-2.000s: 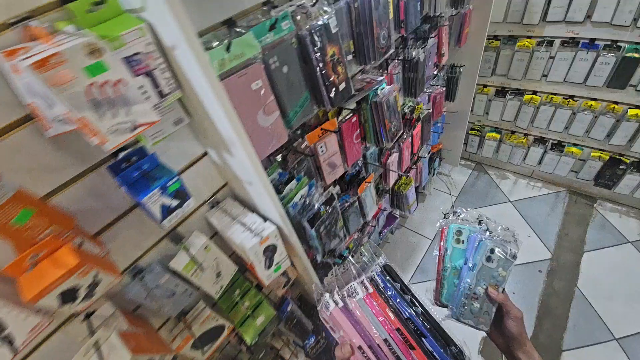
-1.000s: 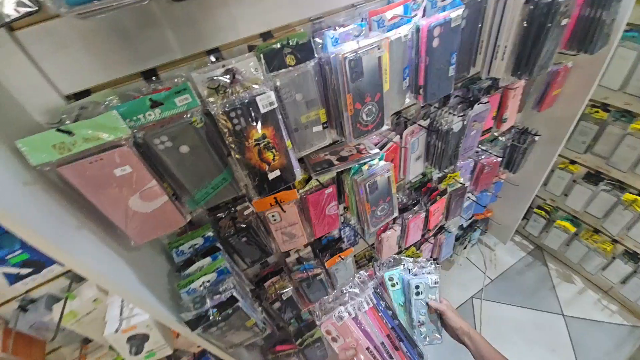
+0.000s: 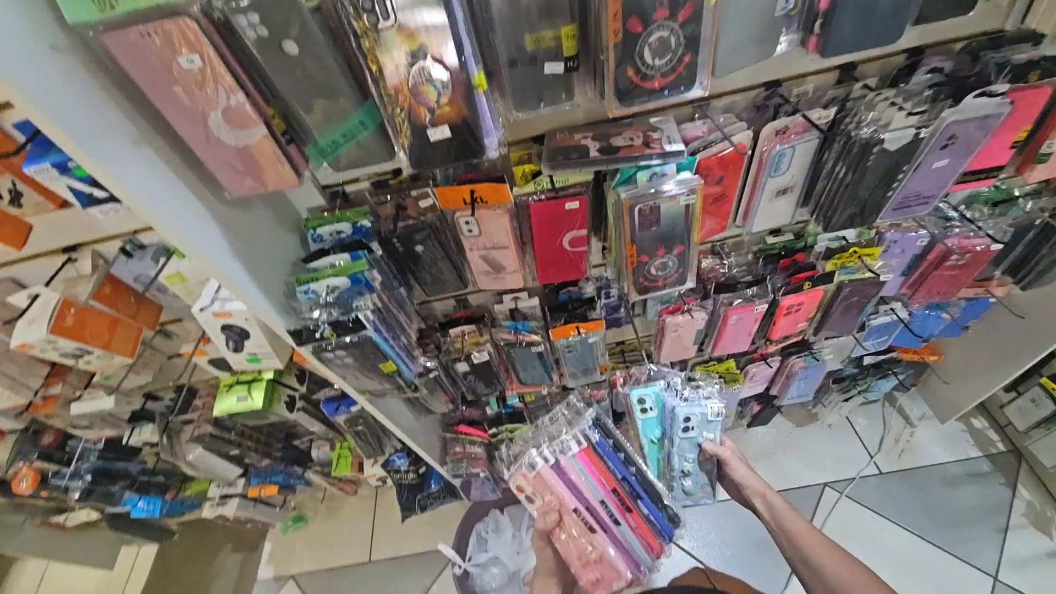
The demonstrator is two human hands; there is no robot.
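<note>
My left hand (image 3: 549, 549) grips a fanned stack of bagged phone cases (image 3: 586, 503) in pink, purple, red, blue and black at the bottom centre. Just right of it, my right hand (image 3: 730, 470) holds several bagged phone cases (image 3: 693, 450), a light blue one in front and a teal one (image 3: 649, 417) behind at its left. The two bundles are side by side; whether they touch I cannot tell. Beyond both hands, packaged cases hang on wall hooks, among them a red one (image 3: 558, 239) and a peach one with an orange header (image 3: 487, 247).
A white divider panel (image 3: 165, 165) separates the case wall from boxed accessories (image 3: 78, 334) at the left. A bin (image 3: 466, 528) lined with a white plastic bag stands on the tiled floor below my left hand. A thin cable (image 3: 858, 478) runs over the tiles at the right.
The view has swung towards the wall of hanging cases and come closer to it. Both bundles stay in my hands, and my right hand's cases are now held close beside the left stack.
</note>
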